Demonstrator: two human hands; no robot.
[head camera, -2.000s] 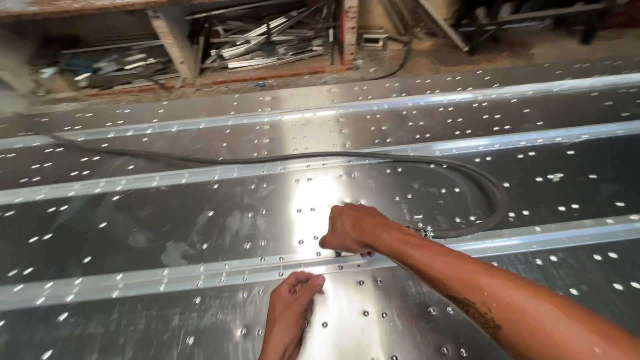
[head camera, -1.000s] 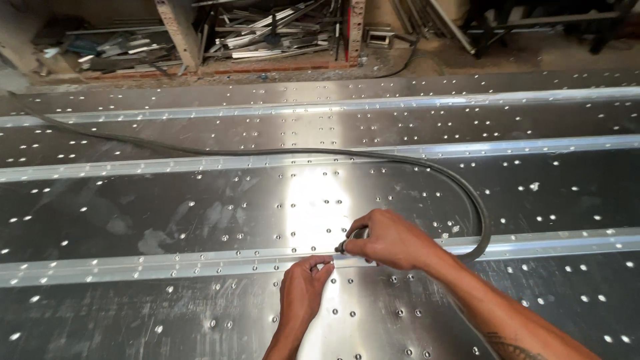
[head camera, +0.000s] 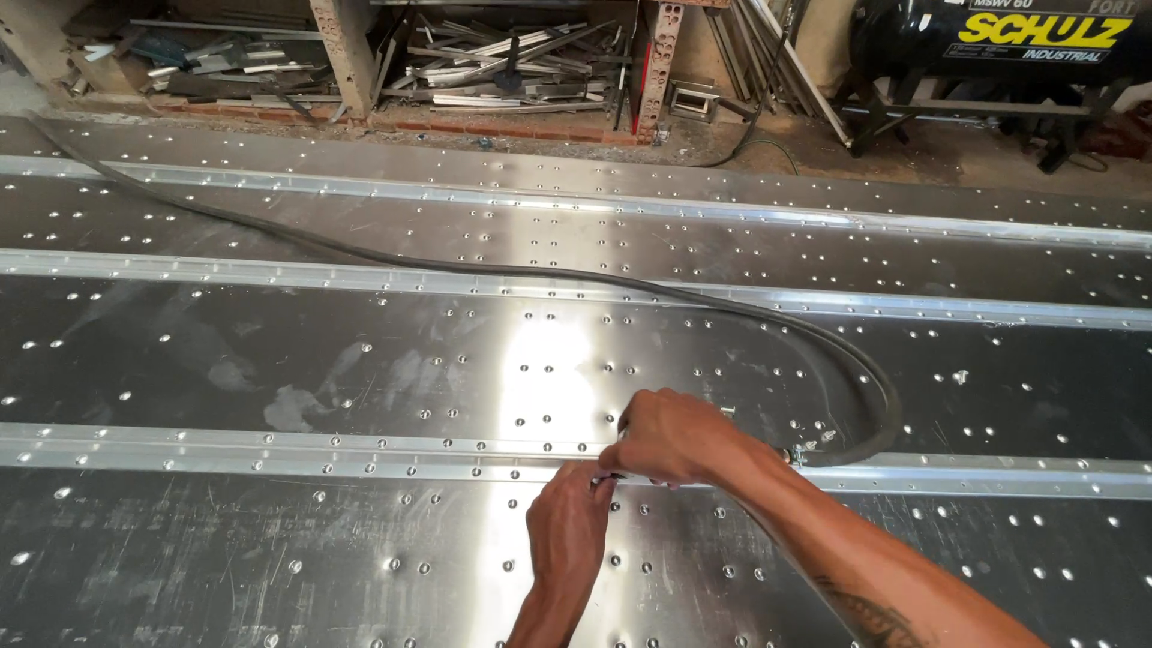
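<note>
A large riveted metal sheet (head camera: 270, 540) lies under both hands, with long raised metal strips (head camera: 207, 452) fixed across it. My right hand (head camera: 675, 436) is closed around a tool at the nearest strip; the hand covers most of the tool, so its kind cannot be told. From behind that hand a metal fitting (head camera: 792, 455) comes out, joined to a black hose (head camera: 886, 405) that loops back over the sheet to the far left. My left hand (head camera: 571, 508) touches the right one at the strip, its thumb and finger pinched together; whatever lies between them is hidden.
Beyond the sheet, metal offcuts (head camera: 513, 63) are piled in brick-sided bays. A black Schulz air compressor (head camera: 999, 45) stands at the back right, with long metal bars (head camera: 792, 67) leaning beside it. Small loose rivets (head camera: 810, 443) lie right of the right hand.
Both hands have stayed close together at the nearest strip, and the right hand has turned over the tool. The view has shifted, bringing the compressor more into sight.
</note>
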